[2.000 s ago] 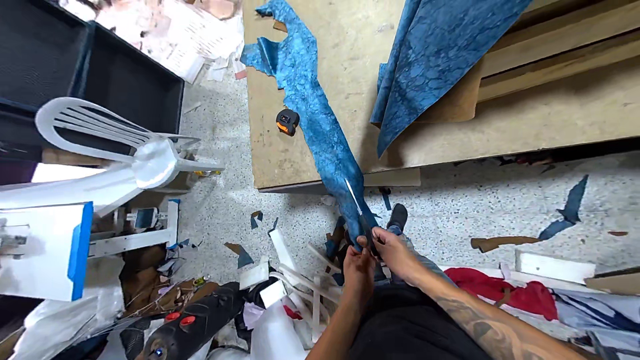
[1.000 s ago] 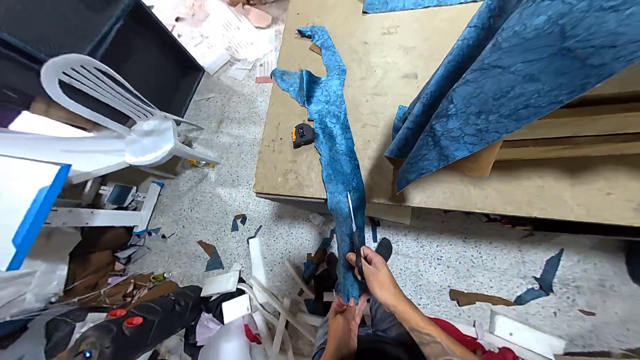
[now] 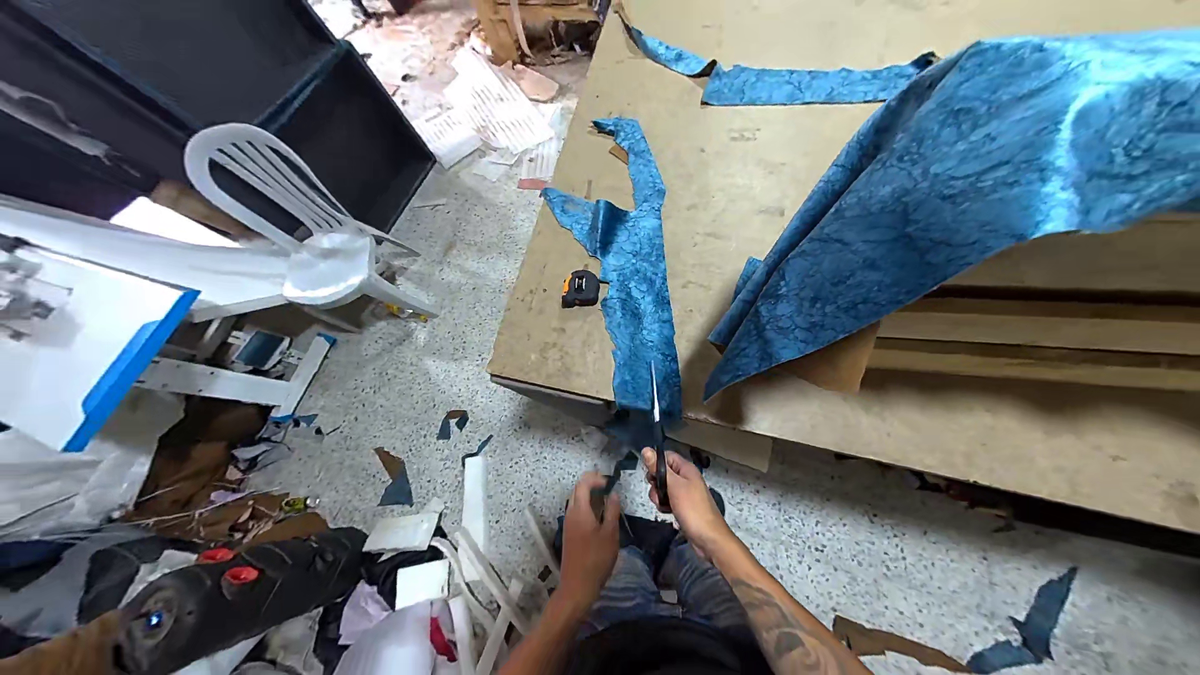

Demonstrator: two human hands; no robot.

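Note:
My right hand [image 3: 684, 487] grips the black handles of a pair of scissors [image 3: 657, 412], whose blade points up over the lower end of a blue marbled leather-like strip [image 3: 642, 291] on the table. My left hand [image 3: 591, 520] is blurred, lower left of the scissors, with a small dark piece at its fingers; whether it grips that piece is unclear. A tape measure [image 3: 580, 289] lies left of the strip. A large folded sheet of the same blue material [image 3: 891, 187] lies to the right, and a narrow blue piece [image 3: 806, 85] lies at the back.
The wooden table's [image 3: 553, 361] front edge runs before me. White plastic chair [image 3: 328, 267] and a blue-edged white panel [image 3: 84, 328] stand left. Blue offcuts [image 3: 396, 478] and papers [image 3: 497, 103] litter the floor. White strips and a black object with red parts [image 3: 244, 574] lie lower left.
The strip's lower end was at both hands; now it ends near the table edge, and my left hand is apart from it, left of the scissors. The view has shifted, showing more table at the back.

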